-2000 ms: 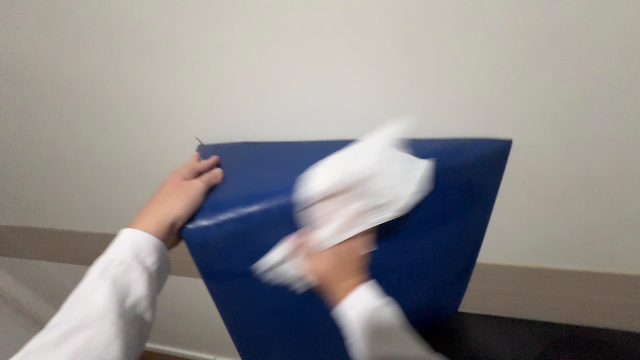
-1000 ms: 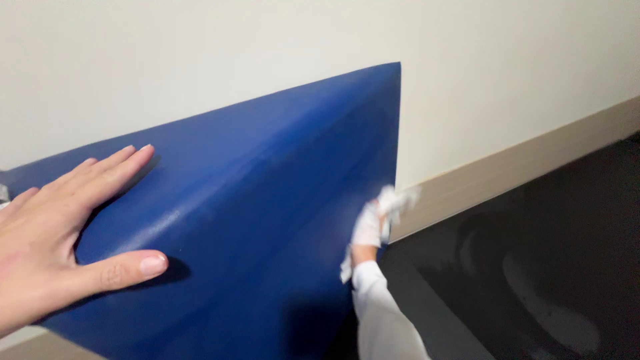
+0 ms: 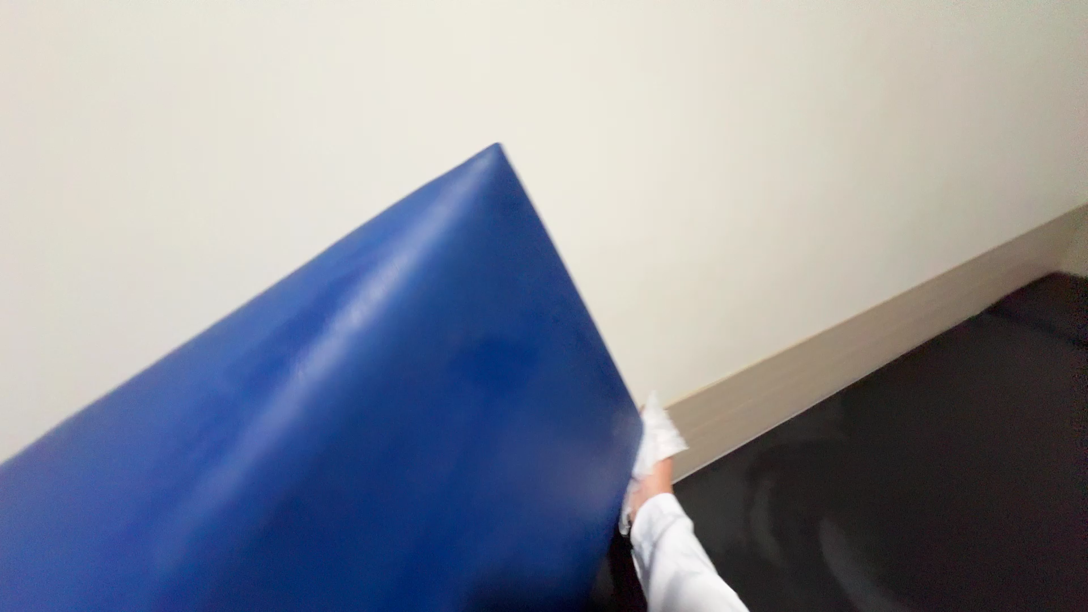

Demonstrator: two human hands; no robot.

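Note:
A large blue panel with a smooth, vinyl-like surface [image 3: 442, 382] fills the lower left, tilted, its pointed corner up against the wall. At its right edge is my right hand [image 3: 653, 489], in a white sleeve, holding a crumpled white cloth or wipe [image 3: 659, 433] against that edge. The fingers are partly hidden behind the panel and the cloth. My left hand is out of view.
A pale wall [image 3: 765, 153] rises behind the panel, with a beige baseboard [image 3: 790, 391] along its foot. Below and to the right lies a dark, slightly glossy surface [image 3: 918, 476] with faint light streaks.
The white cloth was on the panel's front face two seconds ago; now my right hand has it at the right edge. My left hand, earlier on the panel, has left the view.

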